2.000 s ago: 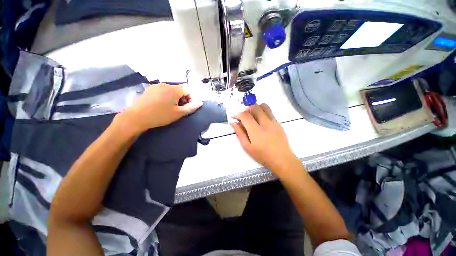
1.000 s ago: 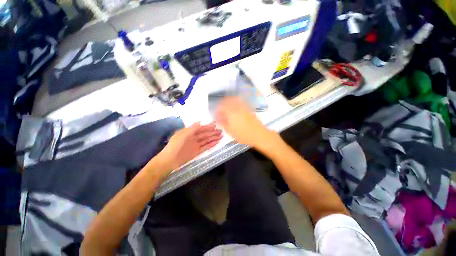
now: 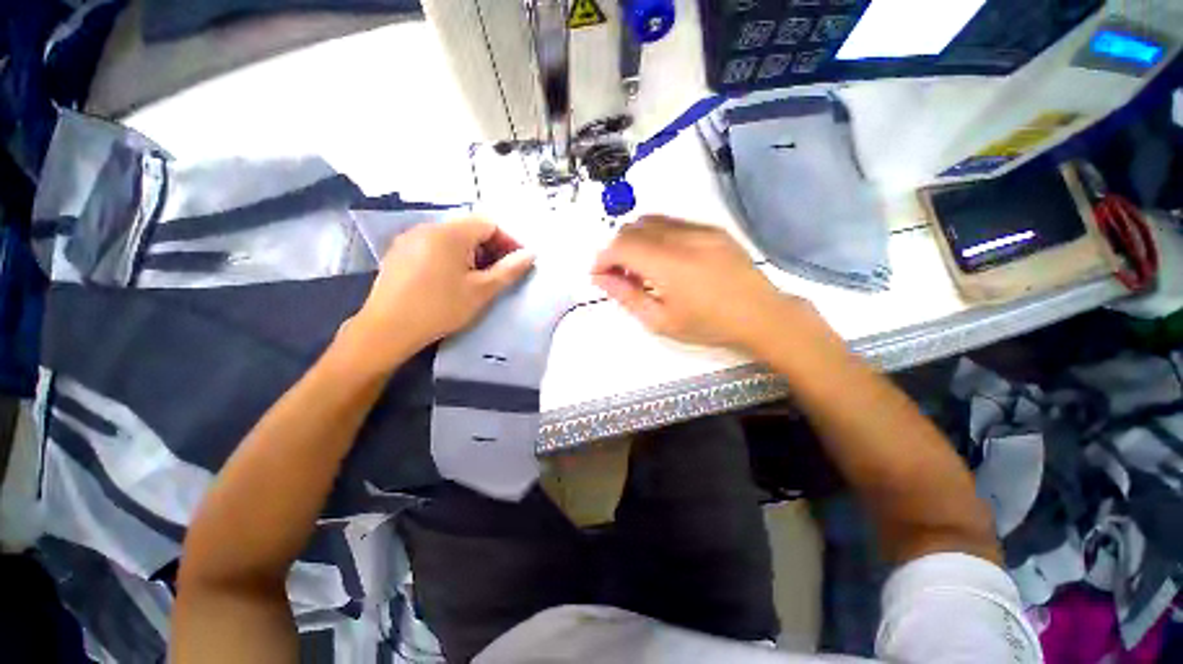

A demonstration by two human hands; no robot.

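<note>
A light grey pocket piece (image 3: pixel 487 435) with a dark band hangs over the table's front edge, its upper part under my left hand near the needle. My left hand (image 3: pixel 448 279) pinches its upper edge between thumb and fingers. My right hand (image 3: pixel 681 279) is right of the needle, thumb and fingertips close together at the cloth's right side; whether they hold an edge is unclear. The dark panel (image 3: pixel 195 350) lies under my left forearm, beside the patterned garment panel (image 3: pixel 260 214). The presser foot and needle (image 3: pixel 555 166) are just ahead of my hands.
The white sewing machine (image 3: pixel 487 65) stands ahead, with a blue knob (image 3: pixel 618 197). Stacked pocket pieces (image 3: pixel 802 182) lie right of the needle. A phone (image 3: pixel 1009 234) on a tan pad and red-handled scissors (image 3: pixel 1126 244) lie further right. A grey-black heap (image 3: pixel 1103 506) is at lower right.
The light grey pocket piece now lies at the needle over the dark panel. My right hand has moved back from the stack towards the needle, and my left hand has moved up and left.
</note>
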